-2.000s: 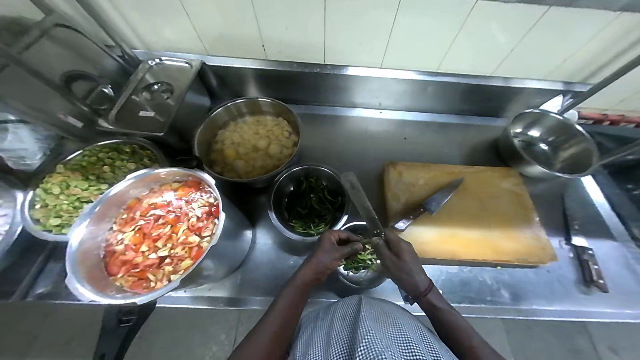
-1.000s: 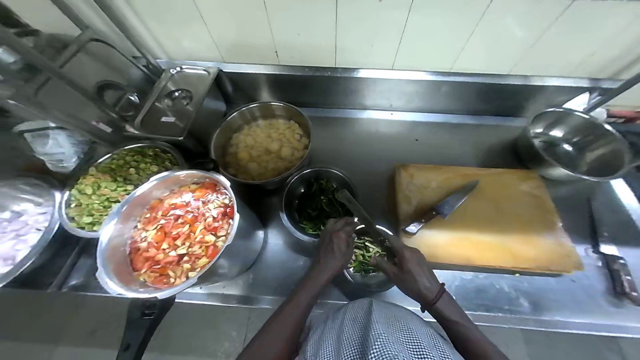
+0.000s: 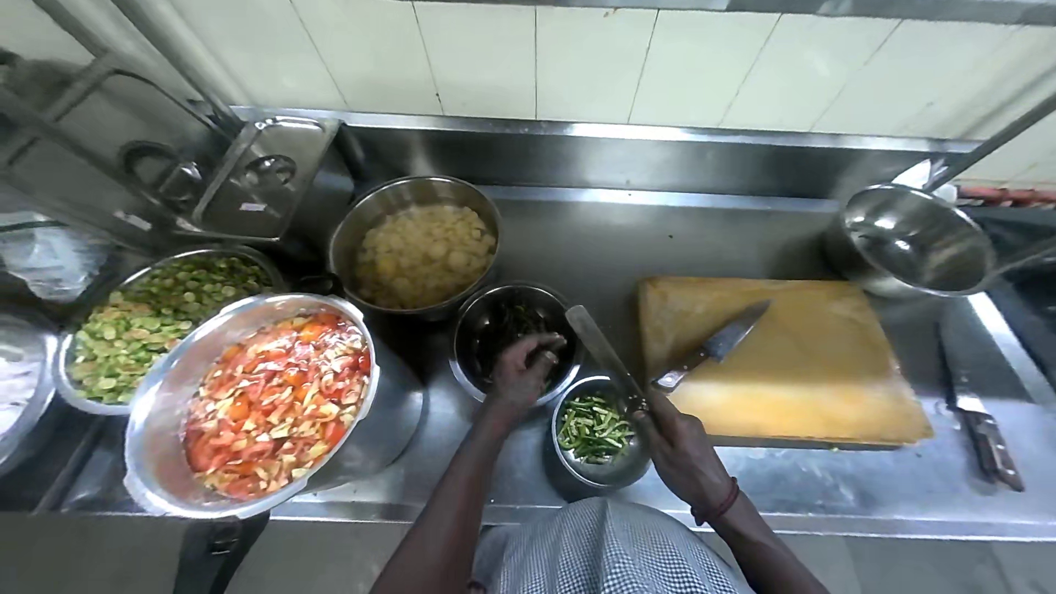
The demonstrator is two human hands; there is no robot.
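Observation:
My left hand point(image 3: 524, 370) reaches down inside a steel bowl point(image 3: 464, 381) of dark green chillies; its fingertips are partly hidden among them, so a hold cannot be told. My right hand point(image 3: 678, 441) grips a knife point(image 3: 602, 351) by its handle, the broad blade pointing up and left between the two bowls. Beside and below that bowl stands a smaller steel bowl point(image 3: 559, 450) with cut green chillies point(image 3: 592, 429). A second knife point(image 3: 718, 342) lies on the yellow cutting board point(image 3: 808, 371), right of my right hand.
On the left stand a pot point(image 3: 148, 462) of cut tomatoes, a bowl point(image 3: 70, 392) of sliced green vegetables and a pot point(image 3: 334, 247) of pale pieces in liquid. At right are an empty steel saucepan point(image 3: 916, 239) and another knife point(image 3: 978, 429). Steel lidded containers stand back left.
My left hand has moved left, from beside my right hand over the small bowl into the bowl of dark green chillies. The knife stays in my right hand.

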